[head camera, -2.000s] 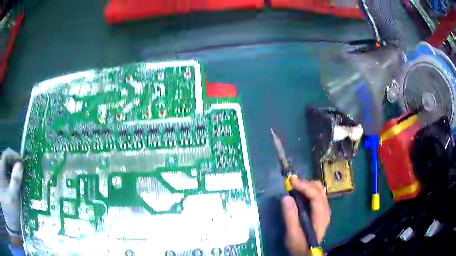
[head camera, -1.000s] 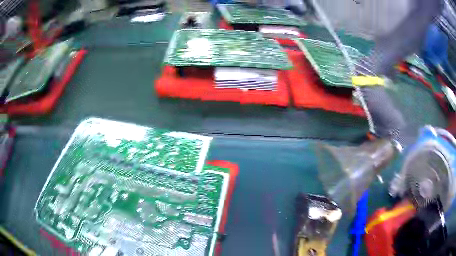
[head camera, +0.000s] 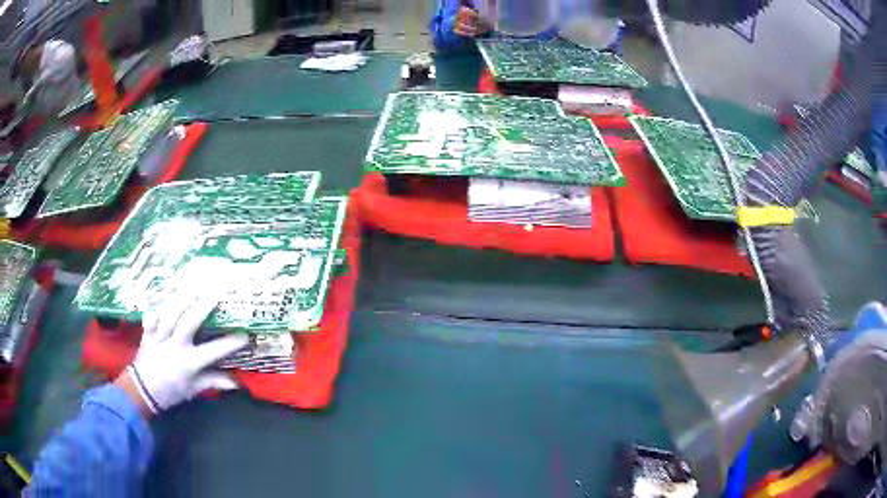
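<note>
My left hand (head camera: 180, 355), in a white knit glove, lies at the near edge of a green circuit board (head camera: 224, 253) at the left. Its fingers are spread, some on the board's edge and some beside the silvery heatsink (head camera: 263, 352) under it. The board rests on its heatsink over a red pad (head camera: 311, 374). Whether the hand grips the board or only pushes on it is hard to tell. My right hand is out of the picture.
Circuit boards on red pads stand at the back centre (head camera: 486, 136), back right (head camera: 691, 165) and far left (head camera: 112, 156). A fume hood (head camera: 725, 399) on a ribbed hose (head camera: 807, 165), the iron stand (head camera: 656, 472) and a reel (head camera: 856, 409) are at the right. A person's hand (head camera: 470, 21) shows at the far side.
The view has tilted up. The board has moved away from me to the back left, beside the other boards. My gloved left hand has come into view; my right hand and the soldering iron have left it.
</note>
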